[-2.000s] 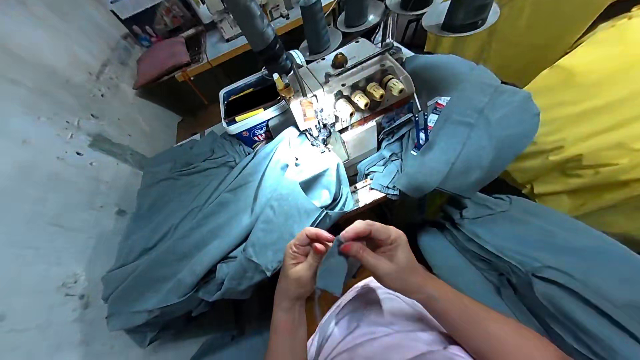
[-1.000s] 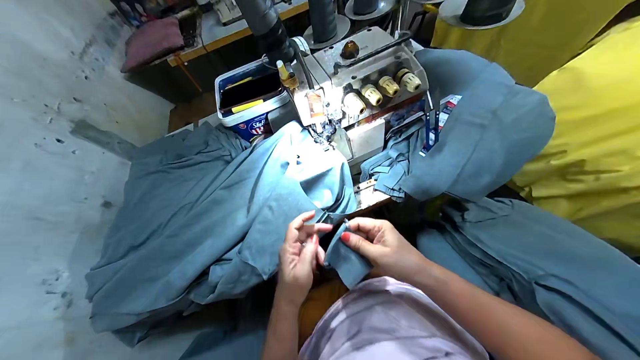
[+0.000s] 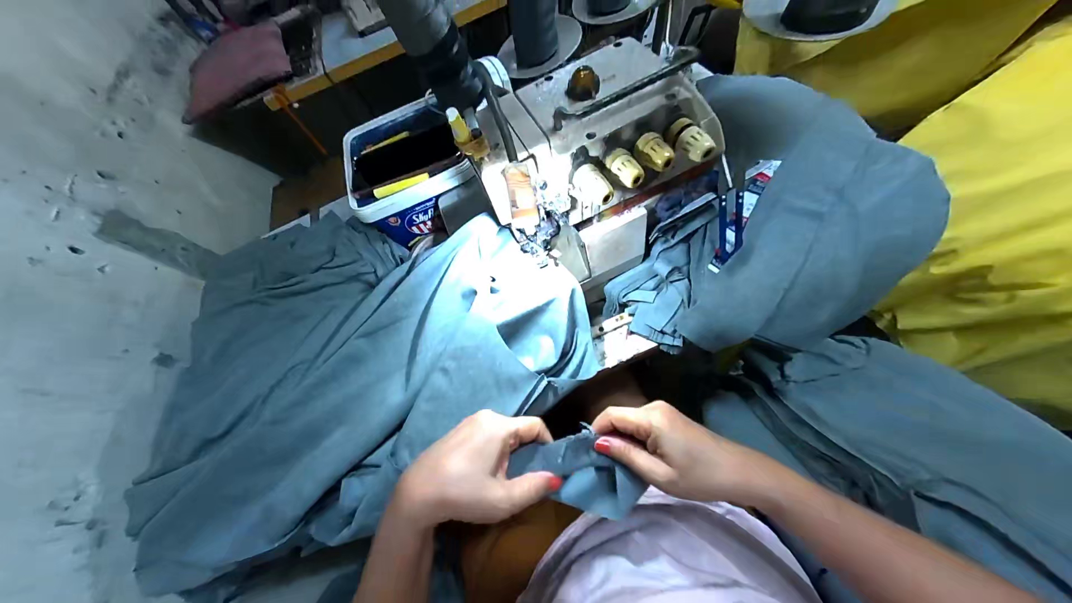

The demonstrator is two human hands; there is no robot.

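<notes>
Between my two hands, above my lap, is a small folded piece of blue-grey fabric (image 3: 599, 481). My left hand (image 3: 469, 473) pinches its left side between thumb and fingers. The upper right edge is gripped by my right hand (image 3: 662, 448) with thumb and forefinger. Just beyond them, a large blue-grey cloth (image 3: 402, 368) spreads over the table and reaches under the lit needle area of an overlock sewing machine (image 3: 620, 109). Small strips of the same fabric (image 3: 662, 289) lie right of the needle area.
A plastic tub (image 3: 402, 197) with dark and yellow things stands left of the machine. Thread cones (image 3: 536, 38) rise behind it. More blue-grey cloth (image 3: 821, 218) is heaped on the right, beside yellow fabric (image 3: 997, 226). A rough wall (image 3: 75, 293) bounds the left side.
My left hand has closed on the left side of the small piece; a second ago its fingers were more spread. The piece is now stretched sideways between both hands.
</notes>
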